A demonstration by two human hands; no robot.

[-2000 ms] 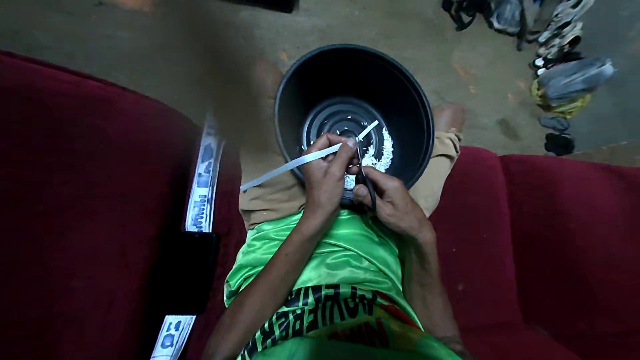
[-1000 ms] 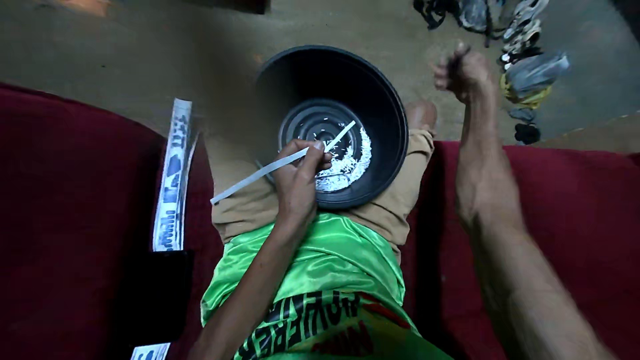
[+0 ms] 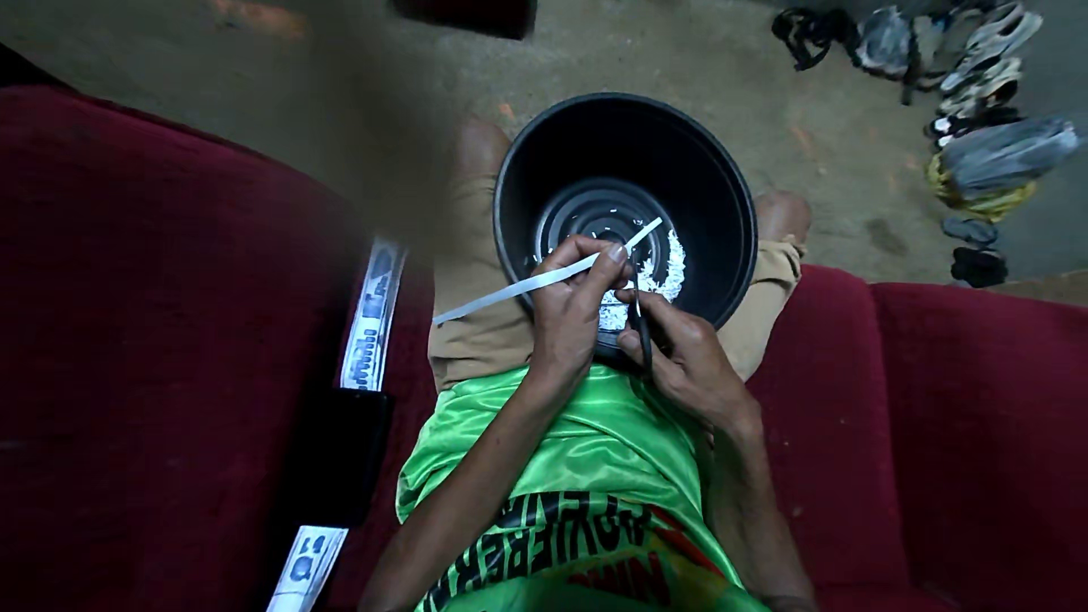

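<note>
My left hand (image 3: pixel 578 302) pinches a narrow white strip (image 3: pixel 518 287), whose long end slopes down to the left over my thigh and whose short end points up to the right. My right hand (image 3: pixel 680 353) grips scissors with dark handles (image 3: pixel 643 333), the blades close to the left fingertips, below the strip. Whether the blades are apart cannot be made out. Both hands are over the near side of a black plastic bucket (image 3: pixel 739 153) between my legs. Small white cuttings (image 3: pixel 674 270) lie at its bottom.
Dark red upholstered seats (image 3: pixel 816 408) are on both sides. Printed paper strips (image 3: pixel 374 319) and a black flat object (image 3: pixel 340 455) lie on the left. Shoes (image 3: pixel 990 64) and a plastic bag (image 3: pixel 1007 157) are on the floor at the upper right.
A second ago my right hand was raised away to the right of the bucket; now it is back beside my left hand, with the scissors. The left hand still holds the strip.
</note>
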